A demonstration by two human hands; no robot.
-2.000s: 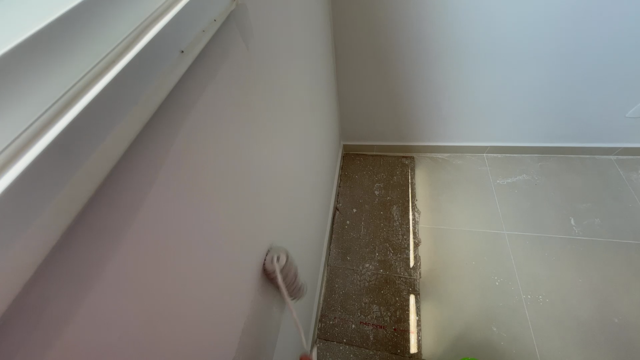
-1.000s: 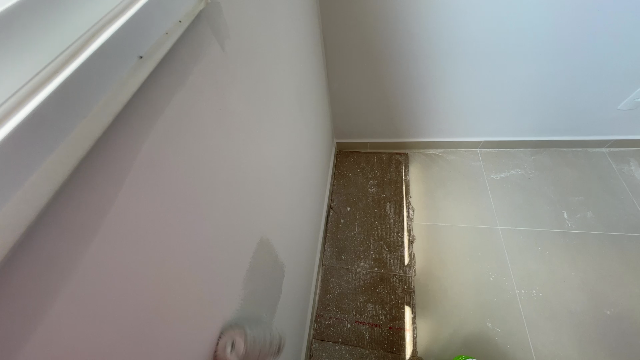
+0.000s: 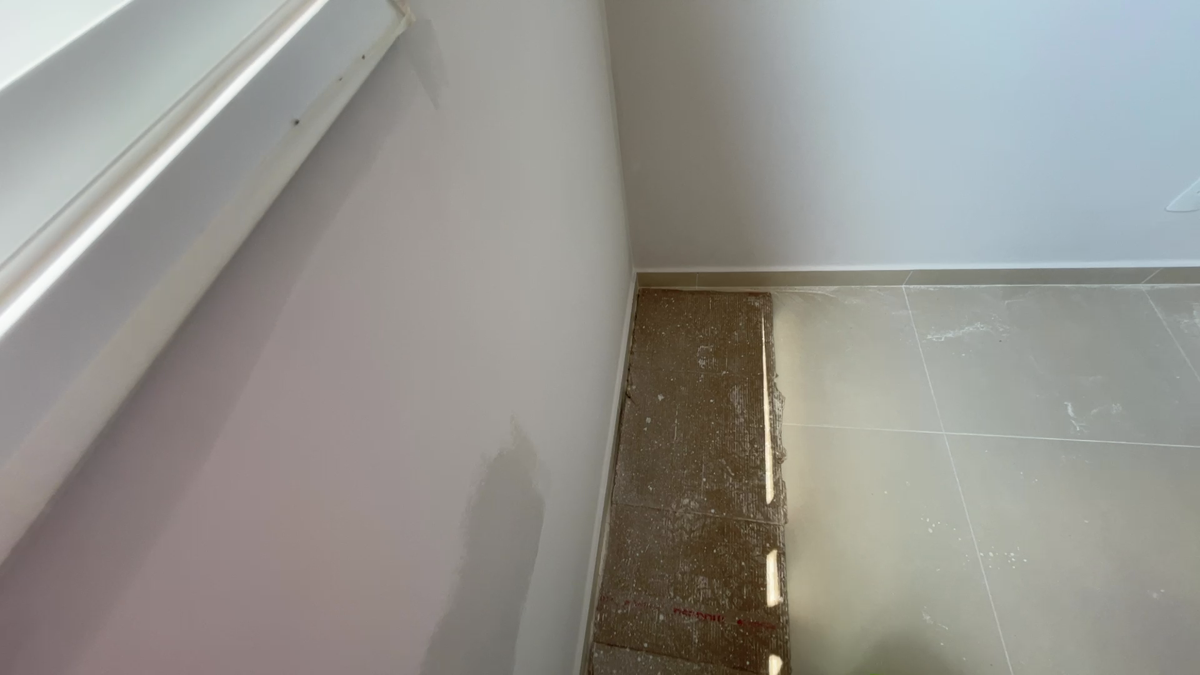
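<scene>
Neither my left hand nor my right hand shows in the head view now, and no tool is in sight. A wet-looking darker grey patch (image 3: pixel 497 553) marks the lower part of the pale left wall (image 3: pixel 347 422). A smaller grey mark (image 3: pixel 427 61) sits on the same wall near the end of the white window sill or ledge (image 3: pixel 216 178). What my hands hold is hidden outside the frame.
A strip of brown corrugated cardboard (image 3: pixel 698 422), spattered with white specks, lies on the floor along the left wall. Large beige floor tiles (image 3: pixel 872 506) with white smears adjoin it. A skirting (image 3: pixel 1031 277) runs beneath the far wall (image 3: pixel 881 131).
The small paint roller, on the left wall in both earlier frames, has moved down and out of view. The grey patch, absent two seconds ago, shows on that wall now.
</scene>
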